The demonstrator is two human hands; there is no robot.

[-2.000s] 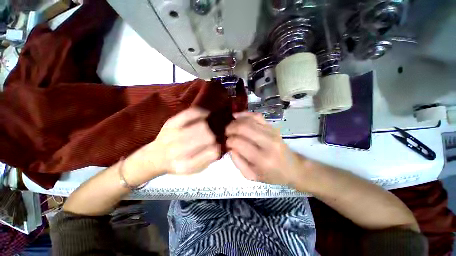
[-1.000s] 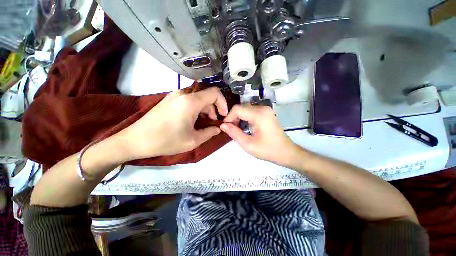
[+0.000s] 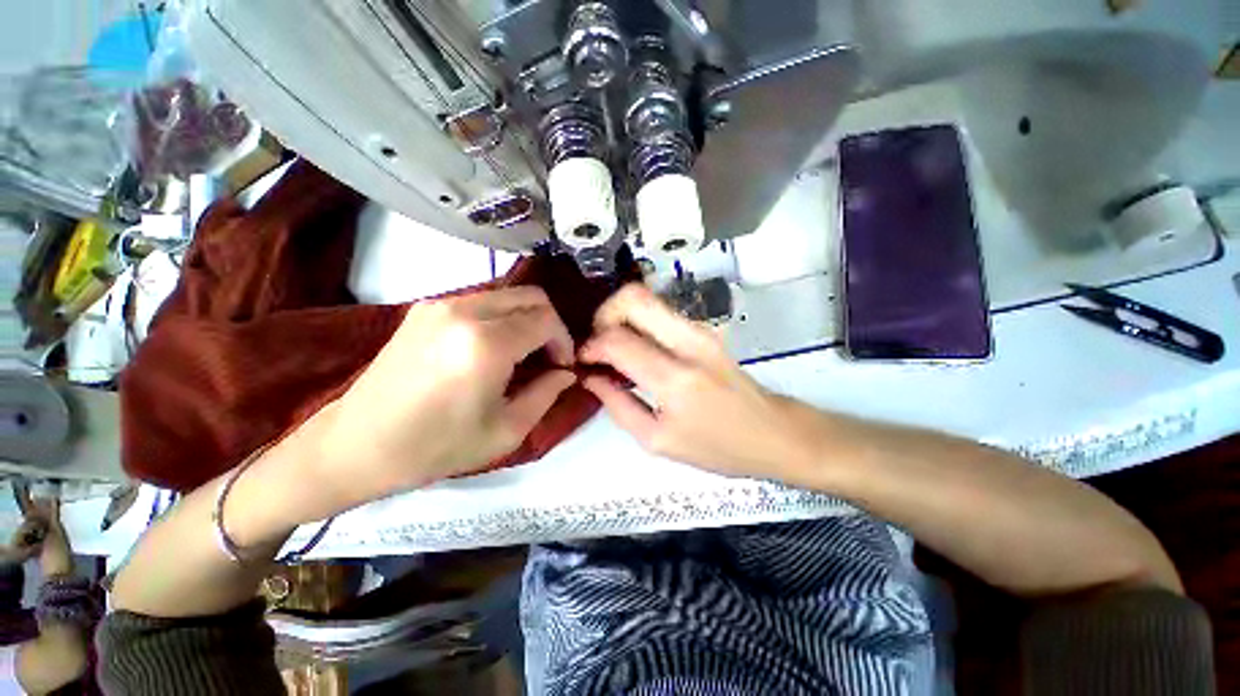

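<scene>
A rust-brown ribbed garment piece (image 3: 259, 374) lies on the white table, left of and under the sewing machine head (image 3: 354, 116). My left hand (image 3: 442, 381) pinches its edge between thumb and fingers. My right hand (image 3: 680, 381) pinches the same edge, fingertips almost touching those of my left hand. The pinched edge is in front of the presser foot area, which is mostly hidden by the head and cloth. Two cream tension knobs (image 3: 582, 200) stick out above my hands.
A dark smartphone (image 3: 914, 245) lies flat right of the machine head. Black thread snips (image 3: 1146, 322) lie further right. A printed scale (image 3: 653, 510) runs along the table's front edge. Cluttered supplies (image 3: 89, 265) are at left. Another person's hand (image 3: 38, 530) shows at lower left.
The view has shifted, so the machine head and knobs sit further left. Both hands stay at the cloth edge, and my right fingers are now more curled. Another person's hand has appeared at lower left.
</scene>
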